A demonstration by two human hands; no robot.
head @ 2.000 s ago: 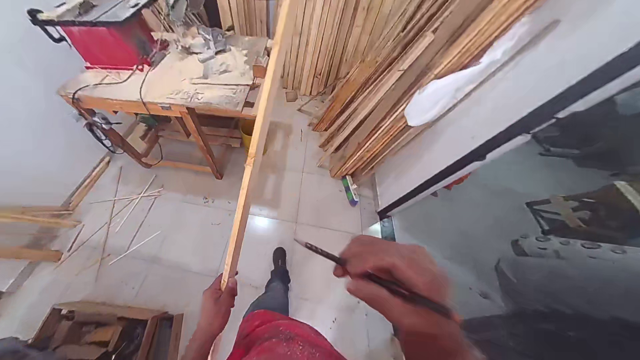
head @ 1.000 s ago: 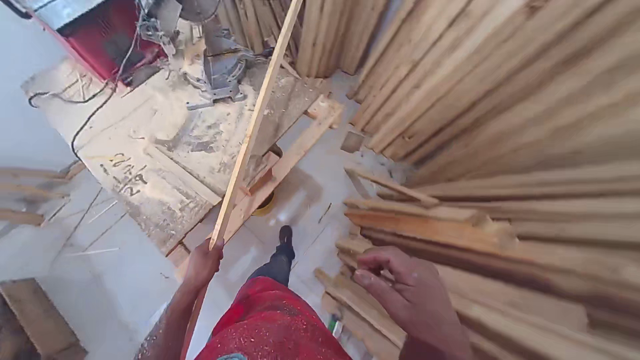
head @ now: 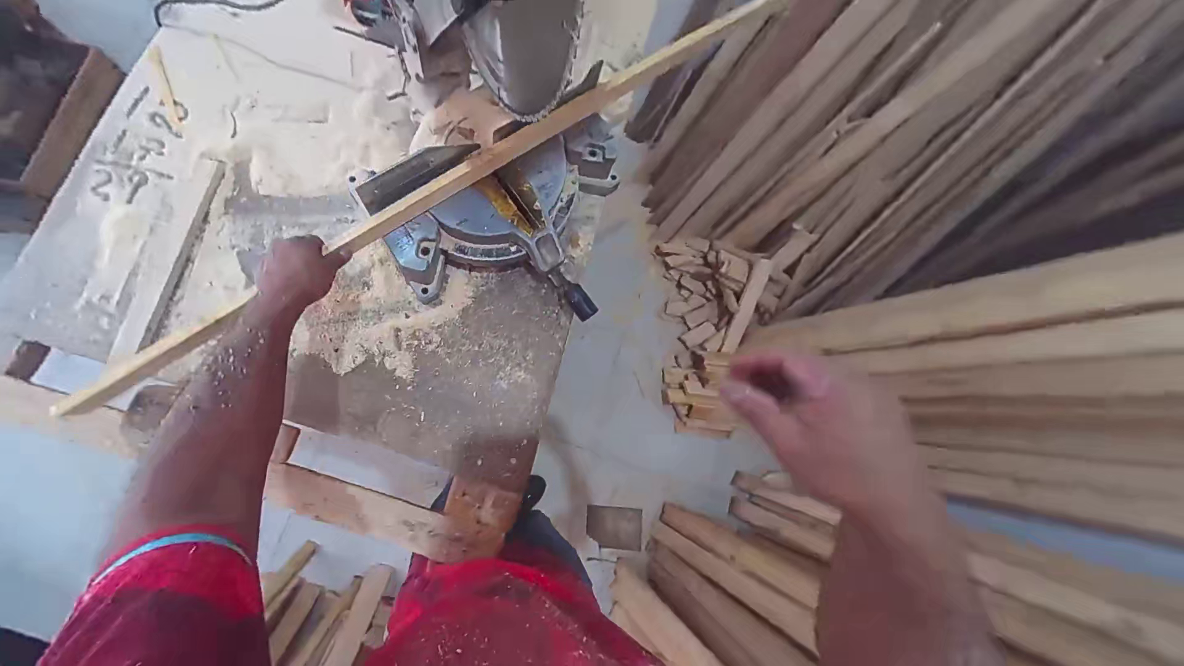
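My left hand (head: 298,270) is closed around a long, narrow wooden strip (head: 462,176). The strip runs diagonally across the base of a miter saw (head: 499,213), in front of its fence. Above the strip, near the top of the view, is the saw's round blade and guard (head: 525,55). My right hand (head: 786,407) hangs in the air to the right of the bench, blurred, fingers curled toward the thumb; whether it holds anything small cannot be made out.
Sawdust covers the wooden workbench (head: 407,370), which bears pencil-like writing. Tall boards (head: 832,120) lean at the upper right, with small offcuts (head: 703,296) heaped at their foot. More lumber (head: 1045,370) lies at the right and below. A dark cable (head: 217,7) crosses the bench's far edge.
The view has moved to the saw bench. The strip, upright in my left hand before, now lies across the saw base. The pencil-like tool seen earlier in my right hand is no longer visible.
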